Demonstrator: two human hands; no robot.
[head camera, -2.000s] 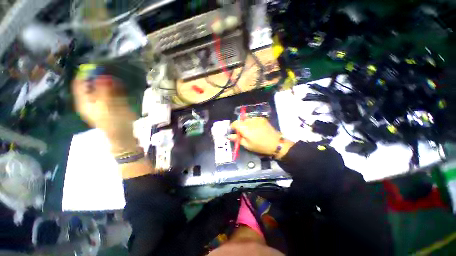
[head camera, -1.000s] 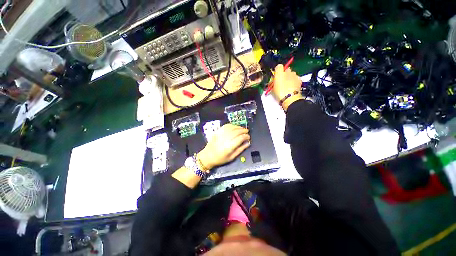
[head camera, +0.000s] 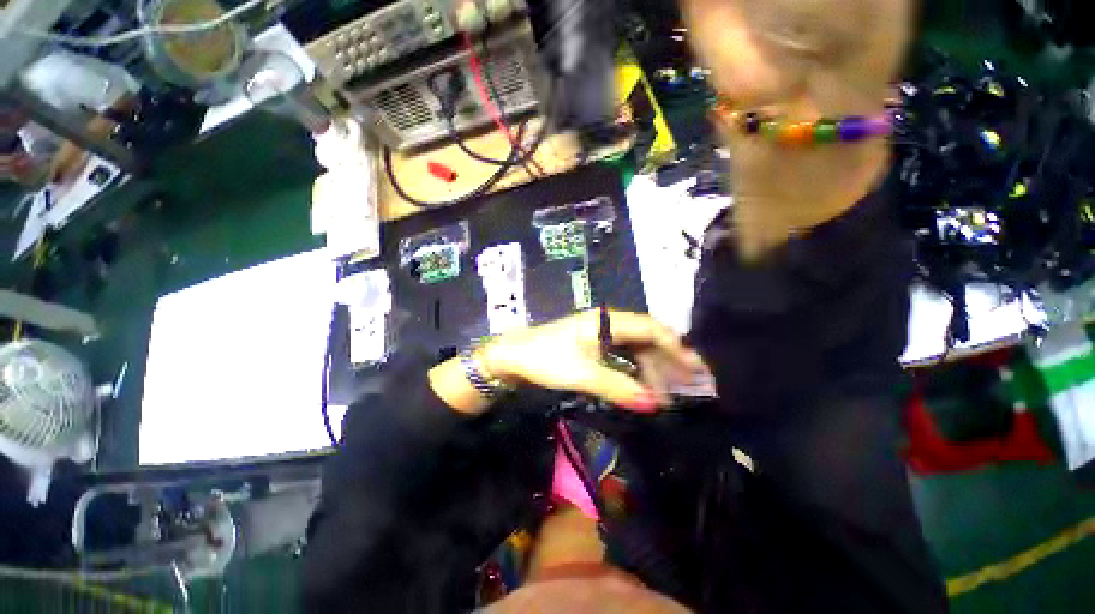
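My left hand (head camera: 588, 360) is over the near edge of the black test fixture (head camera: 462, 312). Its fingers are bent around a small dark-and-pale item, which looks like a circuit board (head camera: 694, 385) with a black cord (head camera: 605, 326); the hand partly hides it. My right hand (head camera: 799, 54) is raised close to the camera, blurred and cut off by the top edge; its fingers and anything in them are not visible. On the fixture are two green contact boards (head camera: 435, 262) and a white outlet (head camera: 502, 288).
An instrument (head camera: 450, 96) stands behind the fixture on a wooden board (head camera: 528, 180) with a short red piece (head camera: 442, 172). A white power strip (head camera: 345, 198) is at its left. Tangled black boards and cords (head camera: 967, 222) lie at right. A white sheet (head camera: 240, 360) lies at left.
My left hand has moved right and nearer me, and now has the small item. My right hand has risen towards the camera from beside the cord pile; the red probe no longer shows.
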